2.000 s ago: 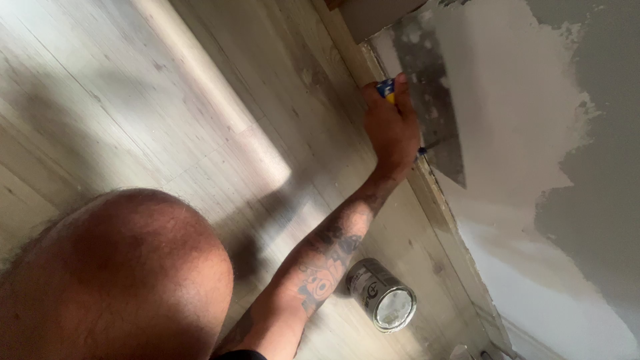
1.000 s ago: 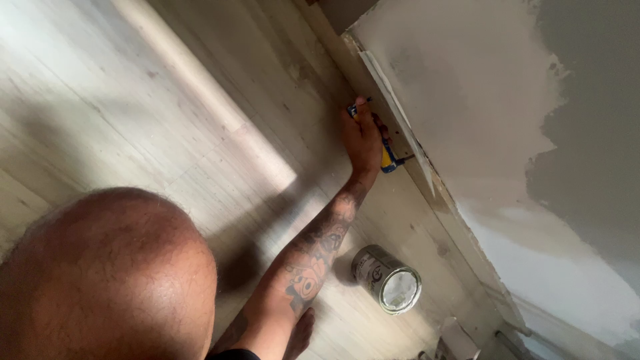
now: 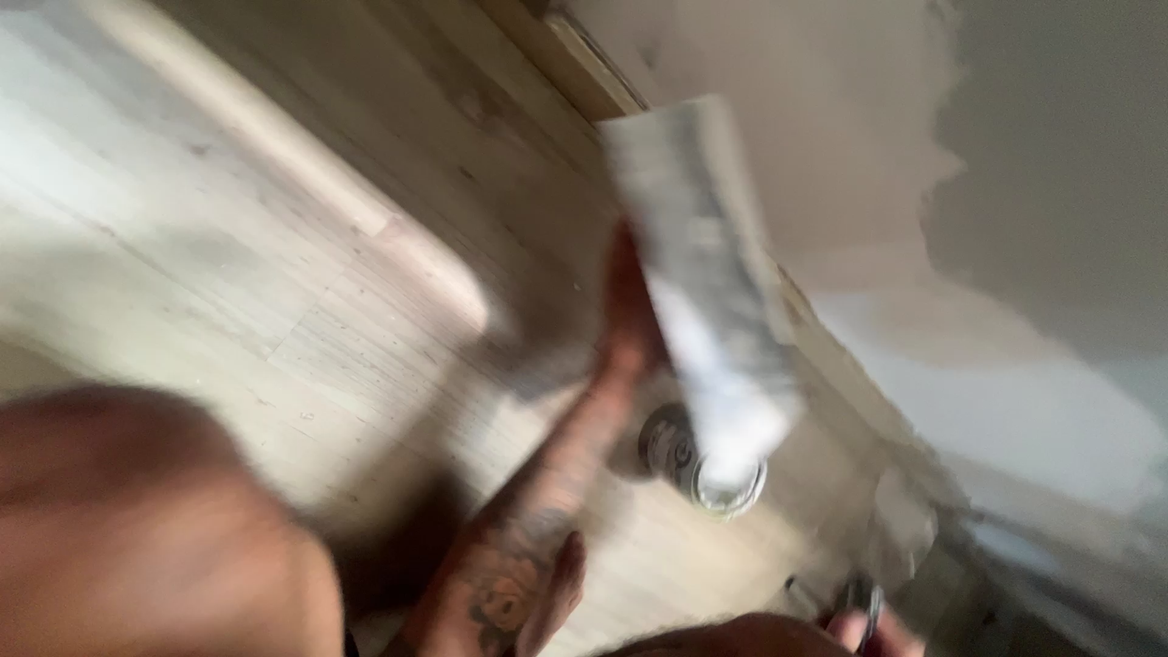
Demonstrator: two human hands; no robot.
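Observation:
My left hand (image 3: 634, 301), at the end of a tattooed forearm, is closed behind a wide taping knife (image 3: 712, 246); the handle is hidden. Its blurred, long metal blade is smeared pale and overlaps the view of an open tin (image 3: 730, 484) with white contents, standing on the floor. At the bottom right, beyond a bent knee, my right hand (image 3: 881, 634) grips a smaller tool that looks like a putty knife (image 3: 903, 529). Motion blur hides its details. The wall (image 3: 849, 182) beside the blade has pale patches next to a grey-green area.
Light wood-look flooring (image 3: 319, 365) spreads below, crossed by a bright strip of light. A wooden strip (image 3: 593, 68) runs along the wall's foot. One bare knee (image 3: 155, 520) fills the lower left and another (image 3: 730, 639) the bottom edge.
My left hand has drawn back from the wall's base toward the tin, turning the wide blade broadside to view. My right hand has come into view at the bottom right.

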